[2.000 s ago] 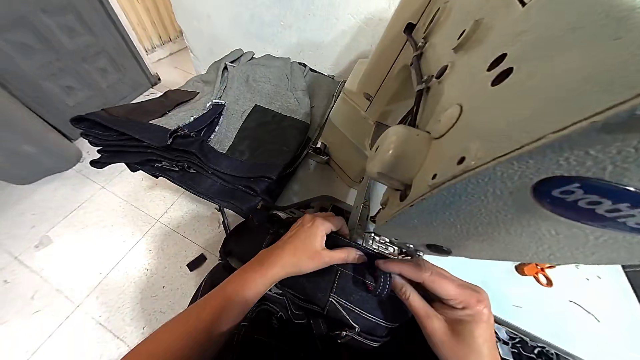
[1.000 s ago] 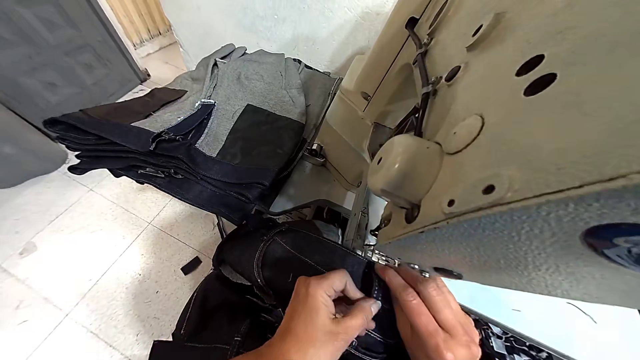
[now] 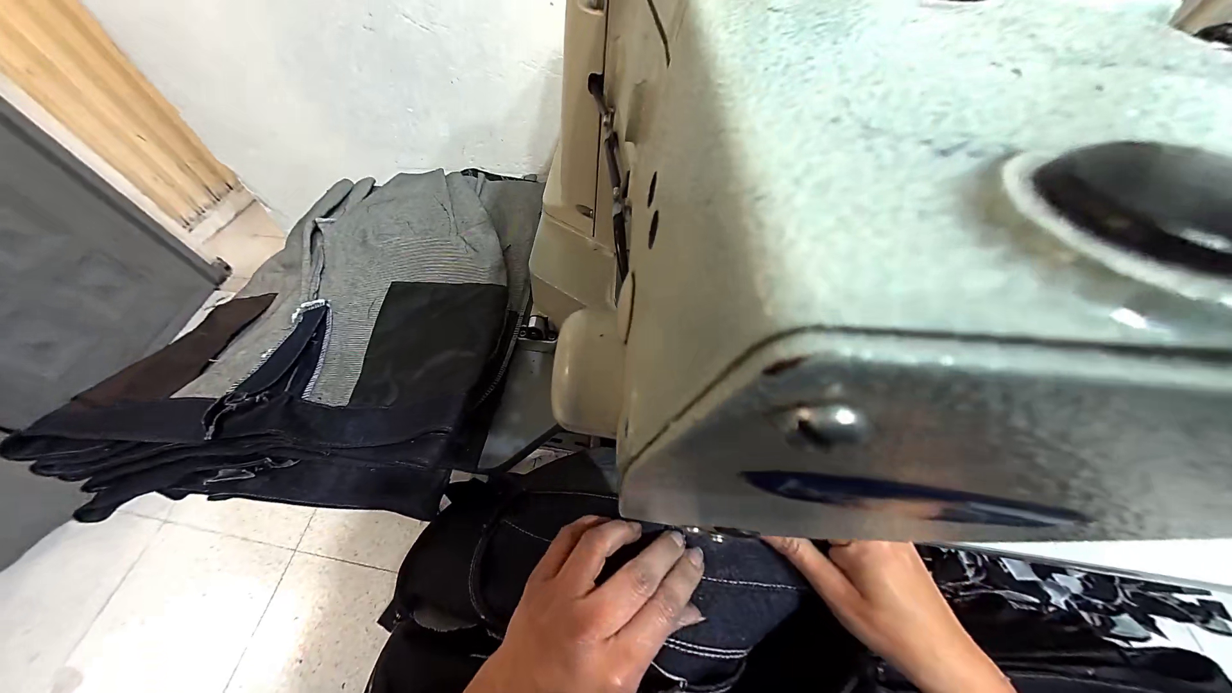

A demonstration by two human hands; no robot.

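Observation:
A dark denim garment (image 3: 756, 602) with pale stitching lies bunched under the head of a Brother sewing machine (image 3: 693, 289). My left hand (image 3: 611, 602) rests on the denim just left of the machine's front edge, fingers bent and slightly spread, pressing the cloth. On the right, my right hand (image 3: 881, 587) touches the same garment, its fingertips partly hidden beneath the machine head. Whether either hand pinches the cloth cannot be made out. The machine head hides most of the needle area; only a bit of metal shows at its lower edge.
Left of the machine is a stack of dark denim garments (image 3: 385, 423) with grey fabric and black pocket pieces on top. Behind it stands a white wall (image 3: 414, 87). Tiled floor (image 3: 241, 577) shows below the stack. Dark and pale fabric scraps (image 3: 1059, 587) lie at the right.
The view has shifted strongly, with the machine head now filling the upper right. My left hand's fingers, bunched together a second ago, are now spread on the denim.

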